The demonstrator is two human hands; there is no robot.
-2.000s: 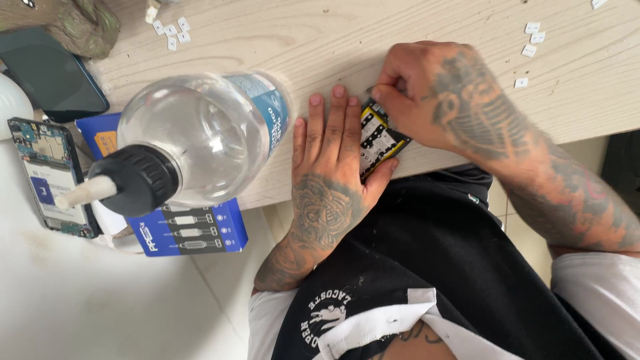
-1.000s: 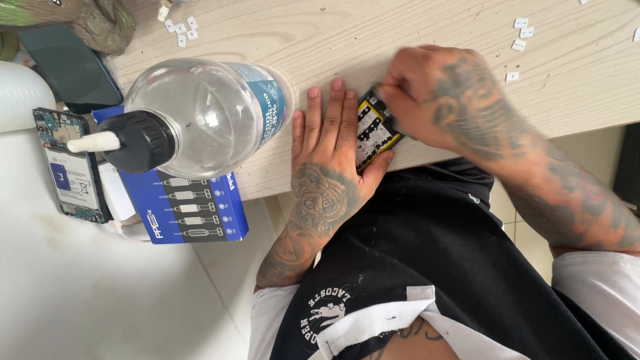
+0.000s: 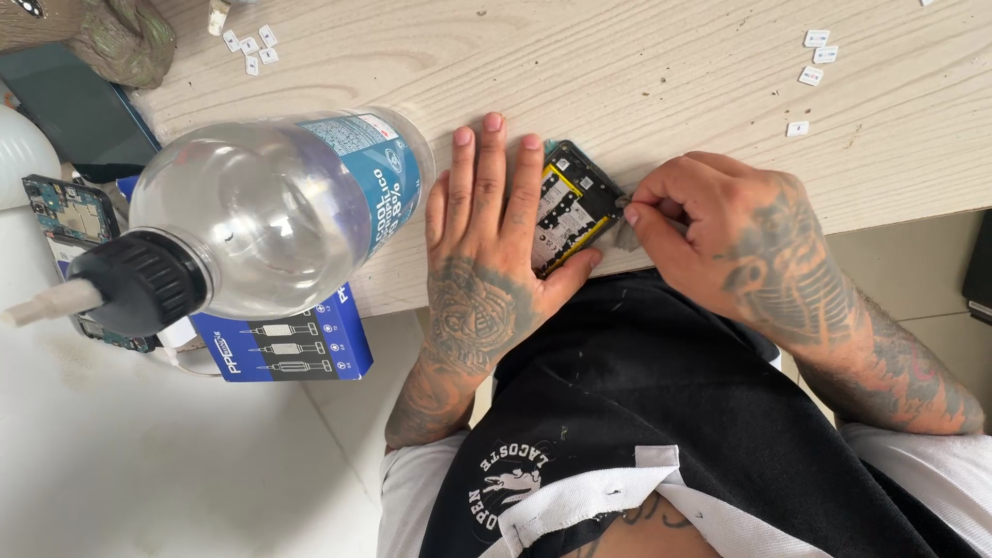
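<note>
An opened smartphone (image 3: pixel 587 186) lies on the light wood-grain table near its front edge, its yellow-edged battery (image 3: pixel 559 217) showing. My left hand (image 3: pixel 488 232) lies flat along the phone's left side, with the thumb at its lower edge and the fingers apart. At the phone's right edge, my right hand (image 3: pixel 697 225) pinches a small greyish cloth (image 3: pixel 626 232) between thumb and fingers. Part of the cloth is hidden under that hand. The left part of the phone is covered by my left fingers.
A large clear bottle of alcohol (image 3: pixel 256 209) with a black nozzle cap stands left of my left hand. Beyond it are a blue box (image 3: pixel 356 341), another opened phone (image 3: pixel 66 209) and a dark phone panel (image 3: pixel 77 108). Small white stickers (image 3: pixel 797 129) lie at the back.
My right hand has moved from the phone's top end to its right edge, and the greyish cloth now shows. My left hand stays beside the phone.
</note>
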